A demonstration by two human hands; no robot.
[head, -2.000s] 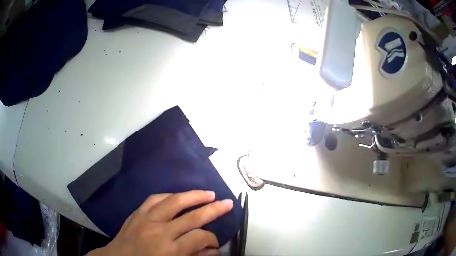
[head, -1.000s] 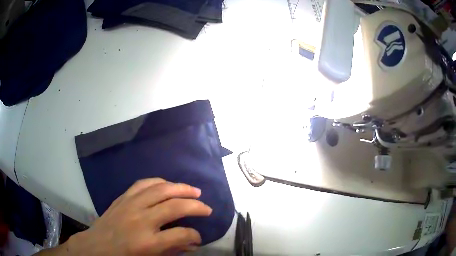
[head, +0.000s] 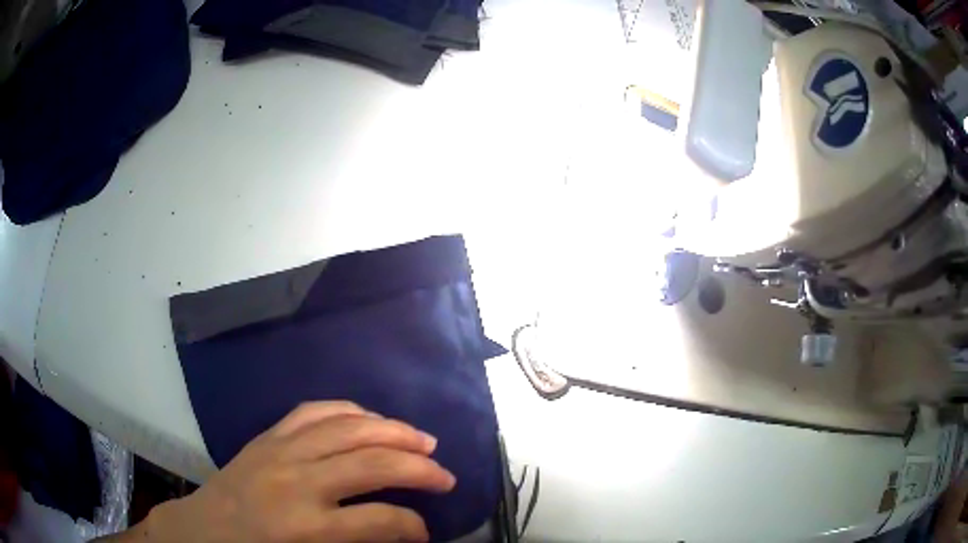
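A navy fabric piece lies on the white table, with a dark grey band along its top edge and a small navy tab sticking out on its right side. My left hand lies palm down on its lower part, fingers slightly apart, thumb hidden. Dark narrow scissor blades point up at the piece's lower right edge, partly against the fabric. A thin dark curved strip or blade shows just right of them; I cannot tell which. The scissor handles and my right hand are out of the picture.
A sewing machine stands at the right, its bed edge running right of the piece. Navy and grey stacked pieces lie at the top, and a plain navy pile at the upper left. Glare whitens the area near the needle.
The piece has turned clockwise, so its banded edge now faces up, and it has shifted right. My left hand turned with it. The blades now sit close against its lower right edge.
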